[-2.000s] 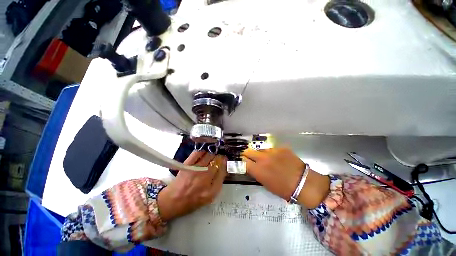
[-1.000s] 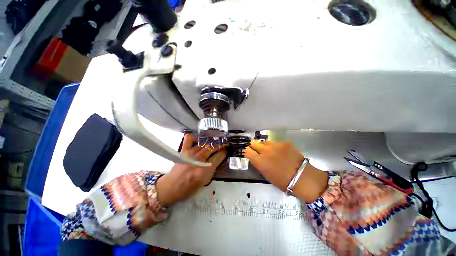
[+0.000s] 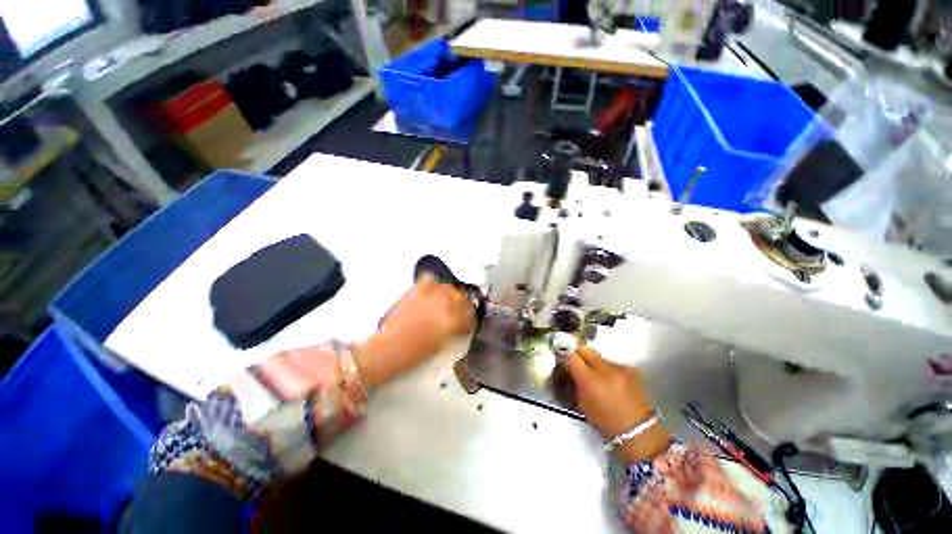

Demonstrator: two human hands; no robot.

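Note:
My left hand (image 3: 426,321), slightly blurred, is left of the needle area of the white sewing machine (image 3: 668,266). It grips a black fabric piece (image 3: 434,271) whose curved edge shows above the fingers. My right hand (image 3: 611,394) is at the right of the needle area, fingertips bent beside a small round white spot; what they hold, if anything, cannot be made out. The shiny metal bed (image 3: 512,373) lies between the hands. A stack of dark rounded panels (image 3: 274,290) lies on the white table (image 3: 381,198) at the left.
Snips (image 3: 731,442) and a black cable (image 3: 790,482) lie right of my right hand. Blue crates stand left of the table (image 3: 63,422) and behind the machine (image 3: 726,136). Another blue crate (image 3: 438,89) and a table (image 3: 564,47) are further back. Shelves stand at the left.
The view has tilted up and back, showing more workshop. My left hand has moved left, away from the needle, with the black piece. My right hand remains near the needle area.

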